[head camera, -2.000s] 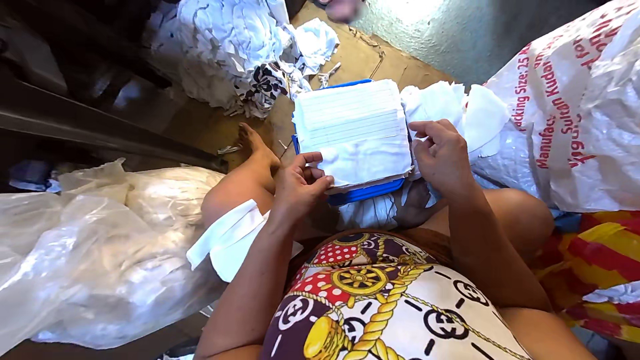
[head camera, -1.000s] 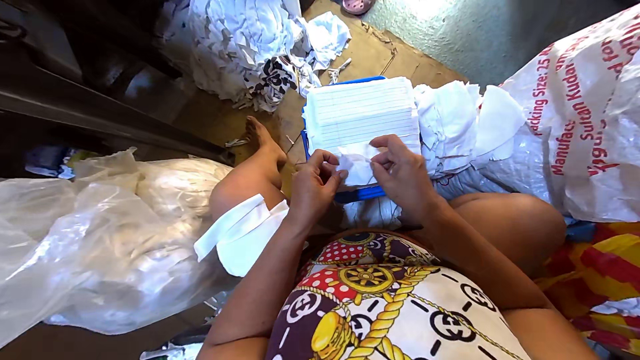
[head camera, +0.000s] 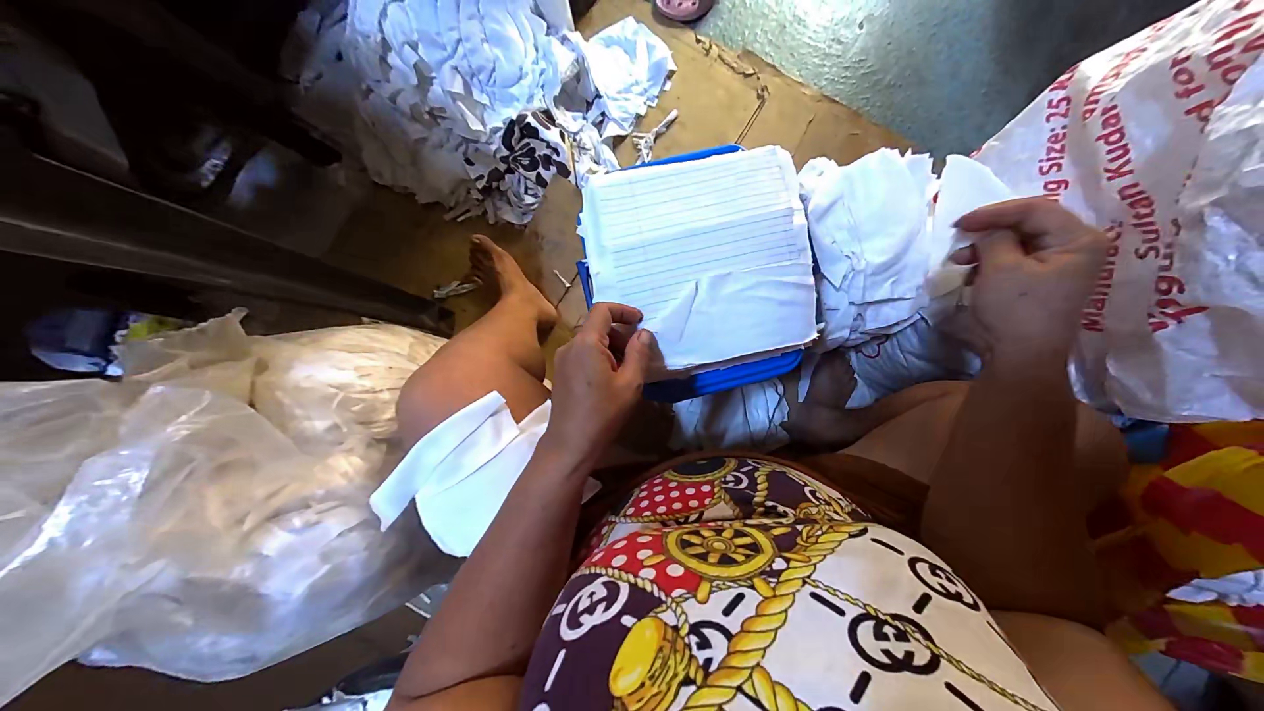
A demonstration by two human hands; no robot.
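A flat layered stack of white fabric strips (head camera: 701, 212) rests on a blue tray (head camera: 736, 377) in front of me, with a folded white cloth piece (head camera: 736, 314) across its near part. At the stack's near left corner is my left hand (head camera: 597, 380), thumb and forefinger close together at the cloth's edge; whether they pinch it I cannot tell. My right hand (head camera: 1032, 272) is off to the right, its fingertips at a white cloth piece (head camera: 963, 193) beside a pile of white cloth pieces (head camera: 869, 237). White cloth pieces (head camera: 474, 474) also lie over my left thigh.
A big heap of white cloth scraps (head camera: 444, 79) stands beyond on brown cardboard (head camera: 810, 109). A clear plastic bag (head camera: 197, 513) of pale material is at left, a printed white sack (head camera: 1165, 217) at right. A dark metal beam (head camera: 197, 237) runs along the upper left.
My right hand has moved from over the stack to the cloth pieces at the right. The small white piece that both hands held a second ago is no longer between them.
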